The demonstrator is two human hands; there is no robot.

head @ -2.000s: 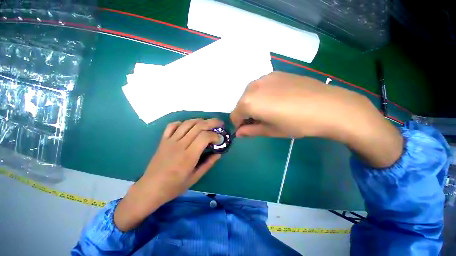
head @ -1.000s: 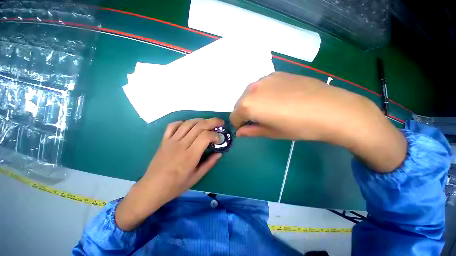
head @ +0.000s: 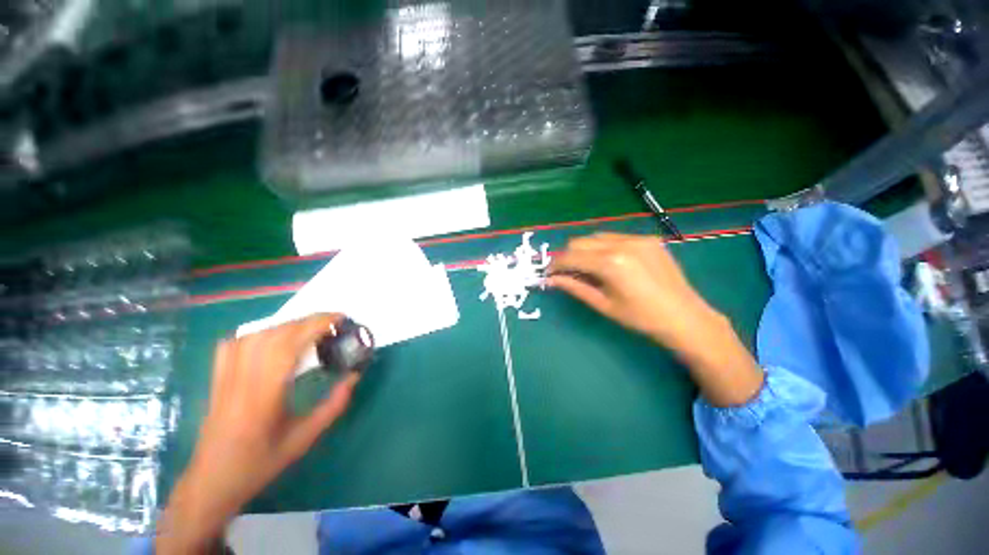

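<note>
My left hand (head: 260,407) holds a round black module (head: 347,345) between thumb and fingers, above the lower edge of the fanned white sheets (head: 380,291). My right hand (head: 629,284) is at the right side of a loose pile of small white pieces (head: 510,276). Its thumb and fingertips are close together at the pile. The picture is blurred, and I cannot make out a tool or a piece between them.
A white strip (head: 390,219) lies behind the sheets. Stacked clear trays (head: 434,108) stand at the back with a black module (head: 339,87) on top. Clear blister trays (head: 87,379) are at left. A black pen (head: 657,210) lies beyond my right hand. Blue fabric (head: 840,314) is at right.
The view has shifted, showing the white pile and the back trays. My hands have moved apart. My left hand has lifted the module; my right hand has left it and reached the pile.
</note>
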